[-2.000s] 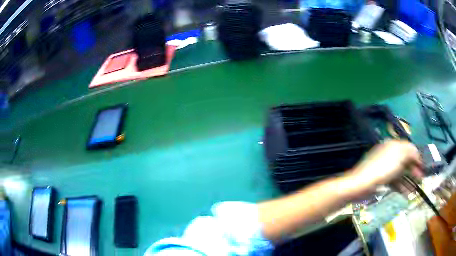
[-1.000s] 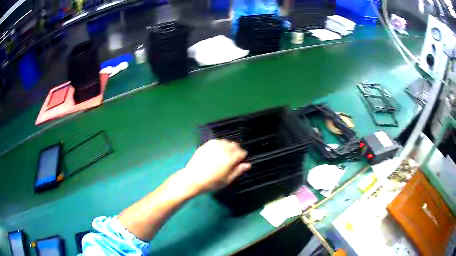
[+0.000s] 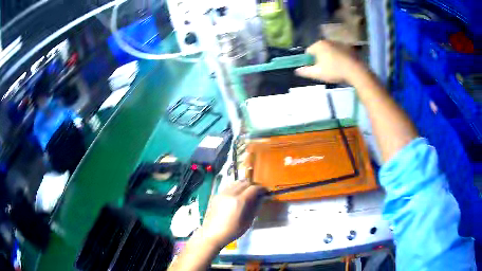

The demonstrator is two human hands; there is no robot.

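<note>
The orange fixture base (image 3: 304, 159) with white handwriting lies on the white machine bed. The pale green fixture cover (image 3: 301, 128) stands raised behind it. My right hand (image 3: 333, 62) grips the cover's far top edge. My left hand (image 3: 235, 209) holds a thin black frame (image 3: 312, 183) by its near left corner. The frame lies over or just above the orange plate; contact cannot be told. Its far right part crosses the green cover's lower bar.
A controller box (image 3: 211, 151) with red lights stands left of the machine. A black frame stack (image 3: 124, 241) is at lower left, loose frames (image 3: 193, 114) lie farther back. Buttons (image 3: 351, 235) line the machine's front. Blue bins (image 3: 433, 79) stand at right.
The view has turned right to the machine. My left hand has gone from the frame stack to the fixture with a frame. My right hand has come into view on the cover, now raised.
</note>
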